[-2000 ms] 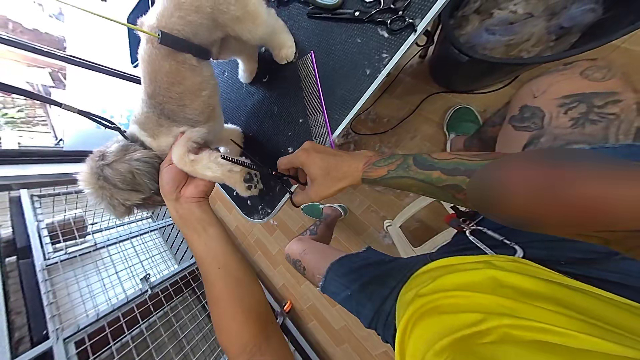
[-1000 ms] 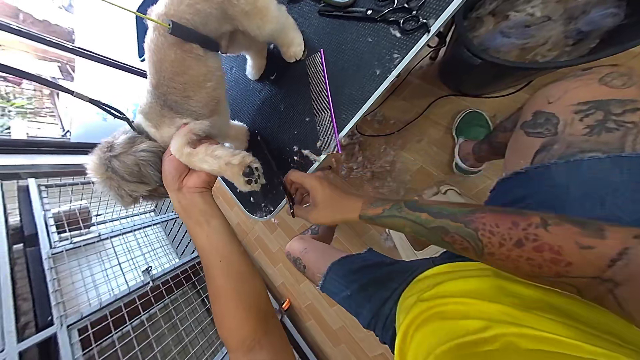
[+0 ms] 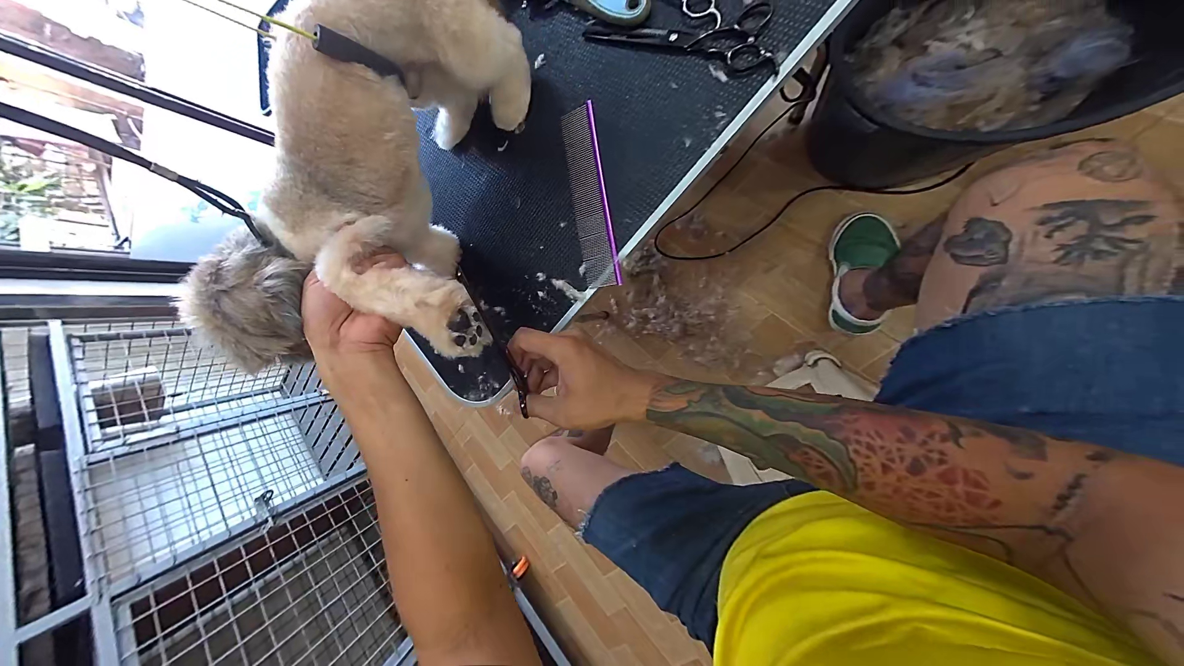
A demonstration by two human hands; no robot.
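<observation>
A cream-coated dog [image 3: 342, 139] with a grey head stands on a black grooming table [image 3: 527, 208]. My left hand [image 3: 347, 310] is around one of its raised legs, close to the head. The leg's paw [image 3: 462, 328], with dark pads showing, points toward me. My right hand [image 3: 578, 379] holds dark scissors [image 3: 518, 375] by the handles, the narrow blades running up beside the paw; whether they touch the fur cannot be told. A metal comb with a purple spine [image 3: 603, 194] lies at the table edge, beyond my right hand.
Black scissors [image 3: 647, 37] and other tools lie at the far table end. A dark tub [image 3: 888, 148] holds loose hair. A cable [image 3: 777, 217] runs over the floor, near cut hair. Wire cages [image 3: 203, 462] stand at left. A strap [image 3: 185, 180] and a padded loop [image 3: 356, 57] restrain the dog.
Two seconds ago the scissor blades lay across the raised paw; now they are beside it. My right hand has moved lower in view with them. My left hand still holds the leg.
</observation>
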